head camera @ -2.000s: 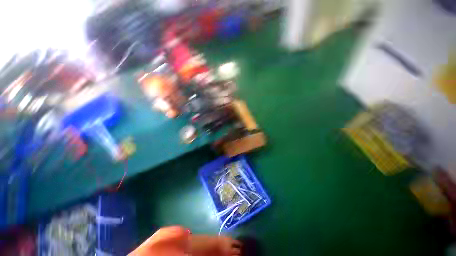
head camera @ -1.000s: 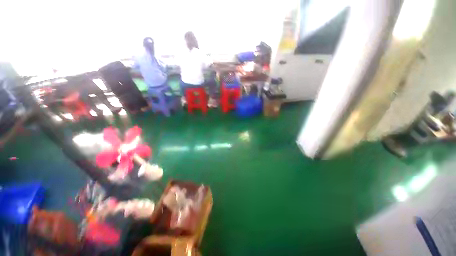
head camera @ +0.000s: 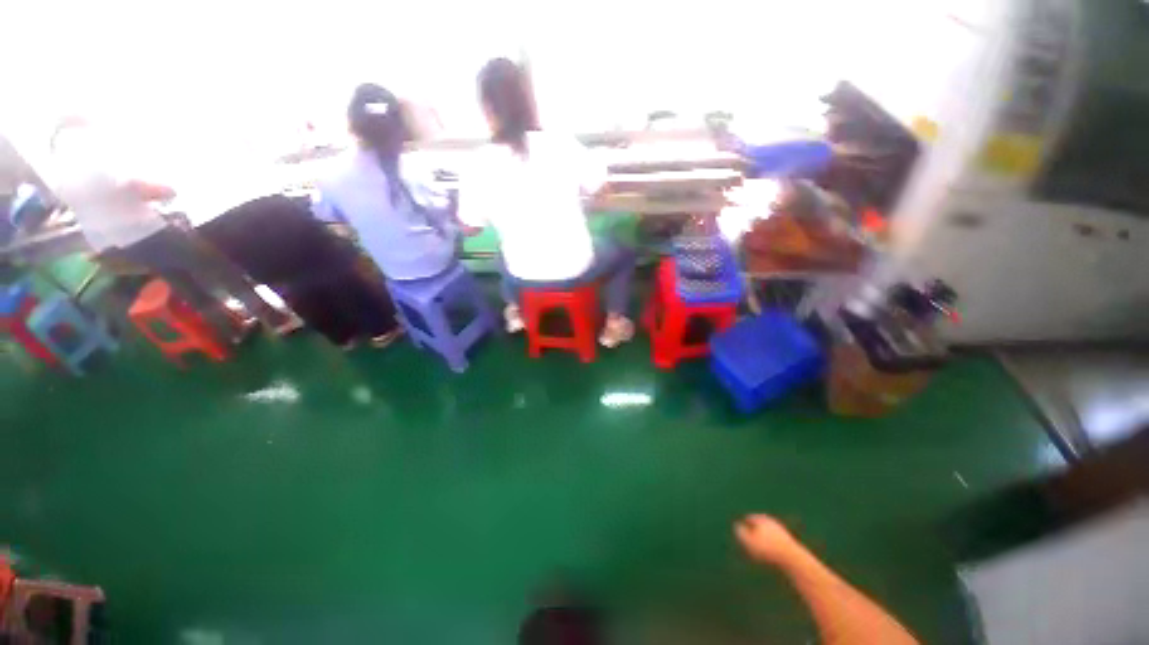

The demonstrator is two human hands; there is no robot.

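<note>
My right hand (head camera: 764, 538) is at the lower right over the green floor, small and blurred, with the bare forearm running down to the bottom edge. Its fingers look curled, but whether they are open or closed is unclear, and I see nothing held. My left hand is out of the picture. A dark rounded shape, perhaps a shoe, shows at the bottom centre. Nothing is being worked on.
Two people (head camera: 536, 214) sit on a blue stool (head camera: 441, 311) and a red stool (head camera: 558, 320) at a bright bench. Another person stands at the left. A blue crate (head camera: 765, 360) and a carton (head camera: 872, 382) stand right. A white cabinet edge (head camera: 1071, 580) is at the lower right.
The view has moved toward the seated people, who look larger. The pillar and red flower-like shape have left the picture. My right forearm and hand have come into view.
</note>
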